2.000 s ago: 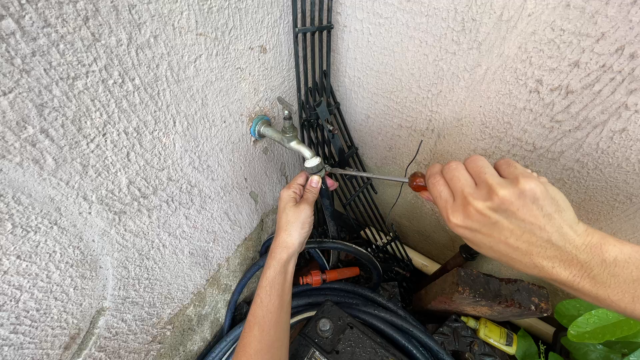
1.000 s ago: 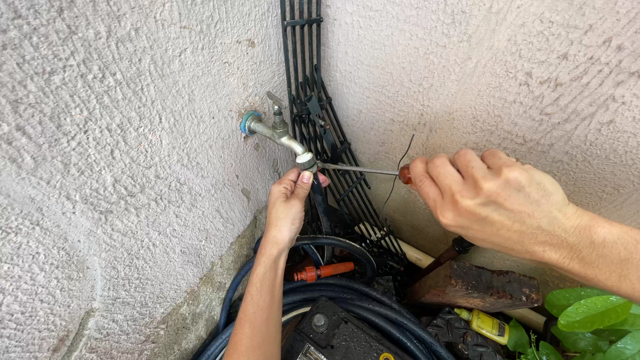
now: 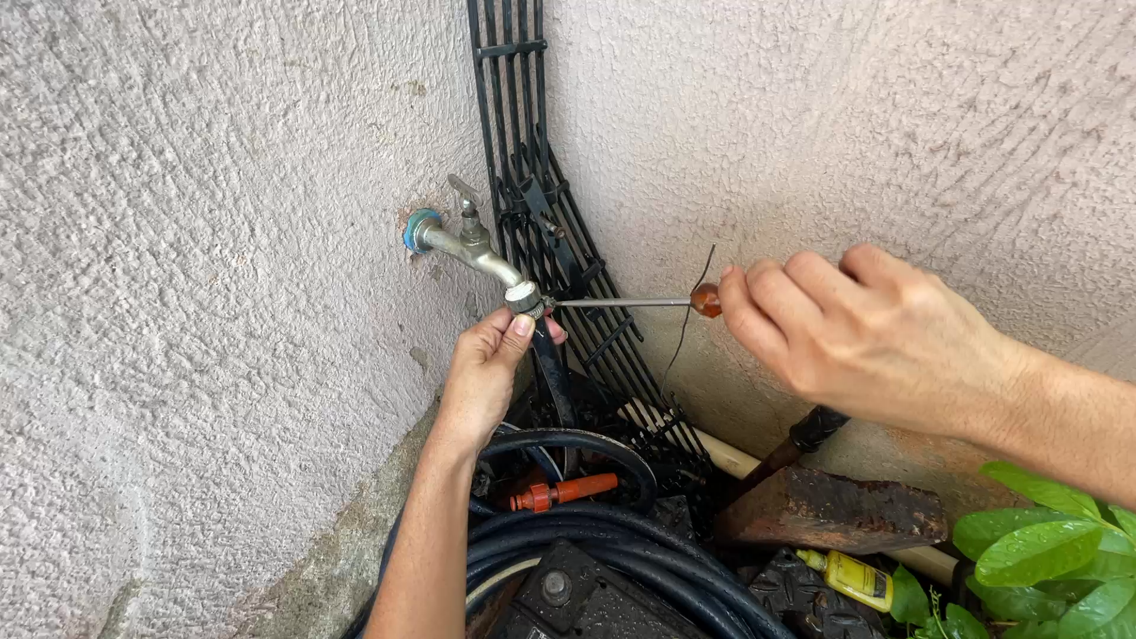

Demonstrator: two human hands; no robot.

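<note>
A metal faucet [image 3: 475,251] with a small lever handle comes out of the left wall through a blue ring. At its spout is a hose clamp [image 3: 529,306] around the end of a dark hose [image 3: 552,373]. My left hand [image 3: 486,373] grips the hose end and clamp from below, thumb on the near side. My right hand [image 3: 852,333] is closed around the amber handle of a screwdriver [image 3: 621,303], held nearly level. The screwdriver's tip meets the clamp's screw at the right side; the exact fit is too small to tell.
Black metal grilles [image 3: 568,231] lean in the wall corner. Below lie a coiled dark hose [image 3: 621,541], an orange hose nozzle [image 3: 564,491], a black battery-like case [image 3: 586,599], a rough brown block [image 3: 830,510] and a yellow bottle [image 3: 848,577]. Green leaves [image 3: 1047,550] stand at lower right.
The view has shifted slightly. Both hands keep their holds, with the screwdriver tip still at the clamp; no other change is plain.
</note>
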